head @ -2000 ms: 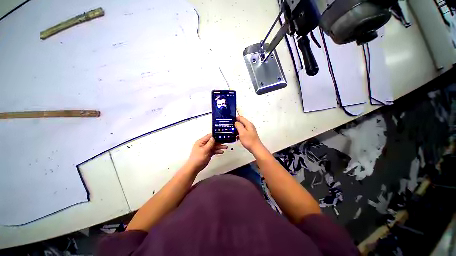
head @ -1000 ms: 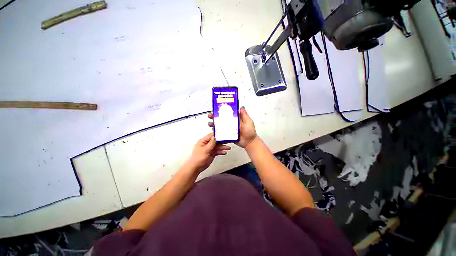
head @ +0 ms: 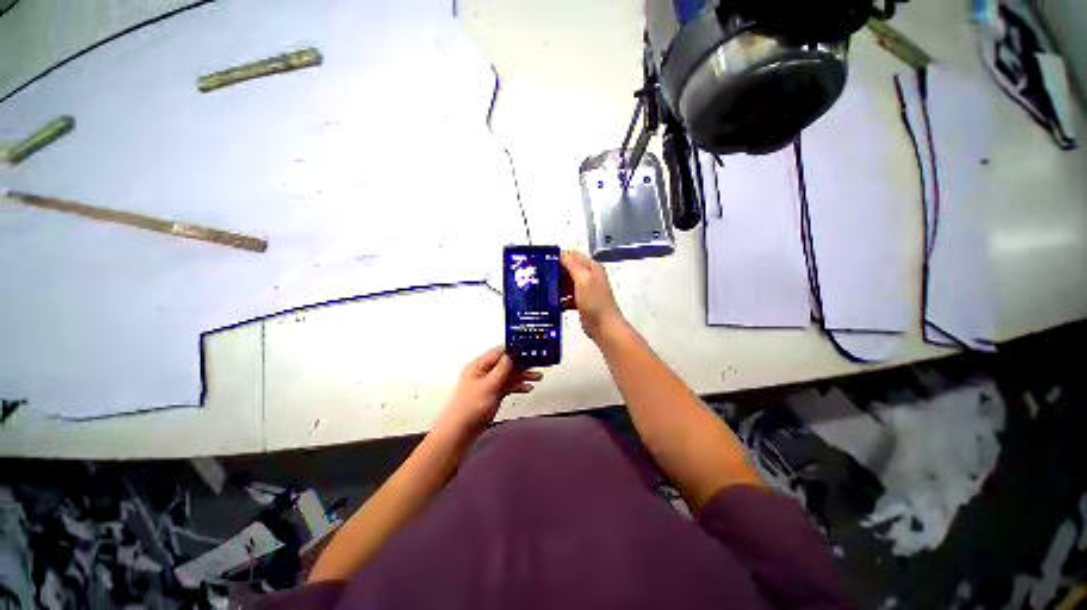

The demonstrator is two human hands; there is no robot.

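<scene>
A smartphone [head: 533,305] with a lit, mostly dark screen is held upright over the table's near edge. My left hand [head: 486,384] holds its lower left corner. My right hand [head: 588,292] holds its right side, with the fingers partly hidden behind it. The fabric lay [head: 358,179] with its white paper marker and thin dark edge lies flat to the left and beyond the phone. The cutting machine's base plate [head: 627,212] rests on the table just beyond and right of the phone.
The cutter's motor [head: 757,81] and black handle [head: 682,179] stand at upper right. Cut bundles [head: 753,262] lie right of them. Cloth weights [head: 260,69] and a wooden strip [head: 143,219] lie on the lay. Offcuts [head: 942,453] cover the floor below the table edge [head: 358,436].
The view has turned and shifted, so the table edge looks more level and another weight shows at left. The phone's screen went from dark to purple and white, and is dark again.
</scene>
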